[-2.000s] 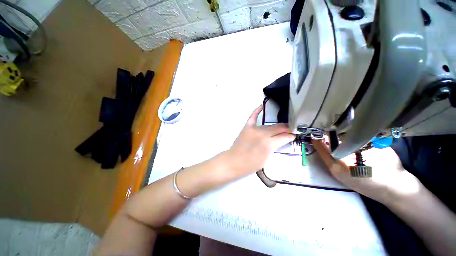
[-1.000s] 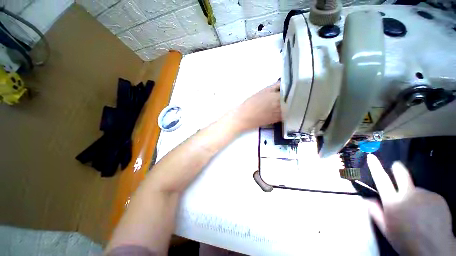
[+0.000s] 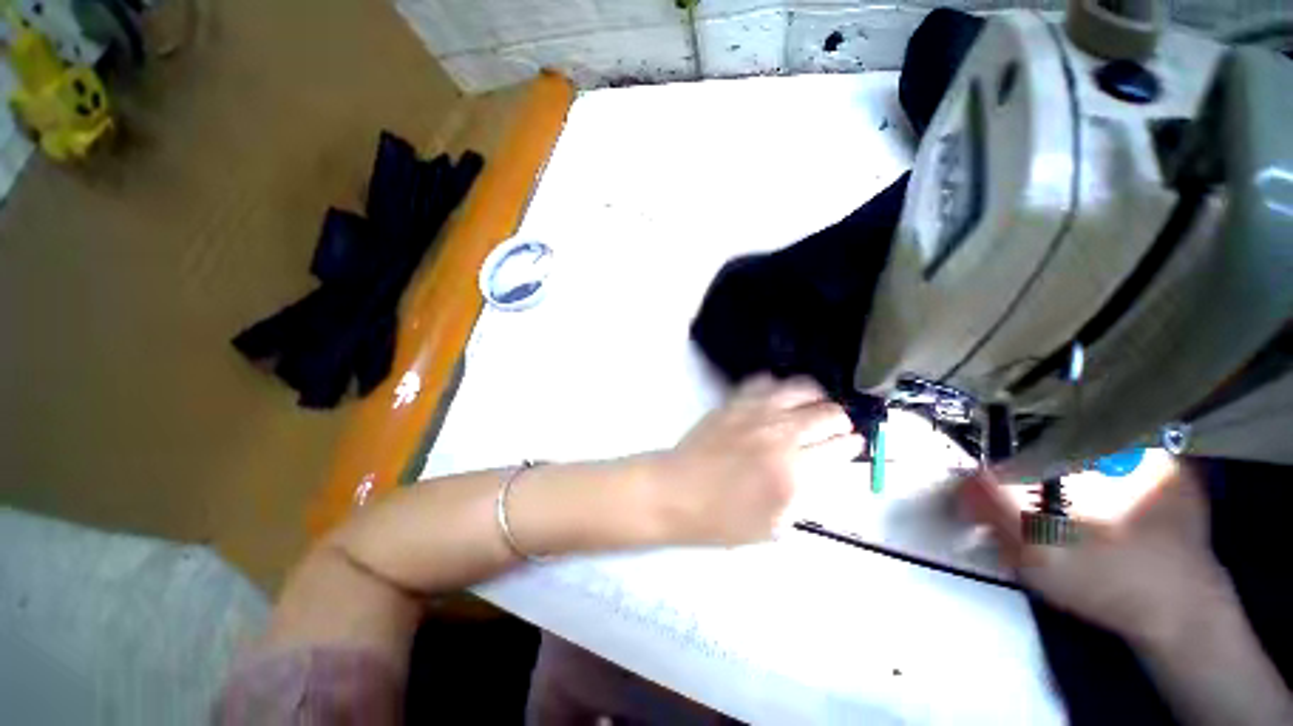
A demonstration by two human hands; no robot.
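Note:
A black garment piece [image 3: 794, 312] lies left of and behind the sewing machine head [image 3: 978, 213], bunched on the table; more black cloth lies at the lower right. My left hand [image 3: 752, 461] is at its near edge, left of the needle area, fingers curled on the cloth, a thin bracelet on the wrist. My right hand [image 3: 1113, 553] is blurred, right of the needle area and partly behind a ribbed brassy knob [image 3: 1049, 529]; its fingertips are unclear. A small green strip [image 3: 879, 457] hangs near the presser foot. The needle tip cannot be made out.
A bundle of black strips [image 3: 362, 277] lies on brown cardboard [image 3: 170, 270] with an orange-taped edge [image 3: 426, 341]. A white ring [image 3: 515, 274] lies on the white table [image 3: 638, 185]. A yellow fitting [image 3: 64, 107] is at the upper left. A blue disc [image 3: 1120, 462] is beside my right hand.
My left hand has come back from behind the machine head towards the needle area. Black cloth now shows left of the head. My right hand has moved up and left. The view has shifted.

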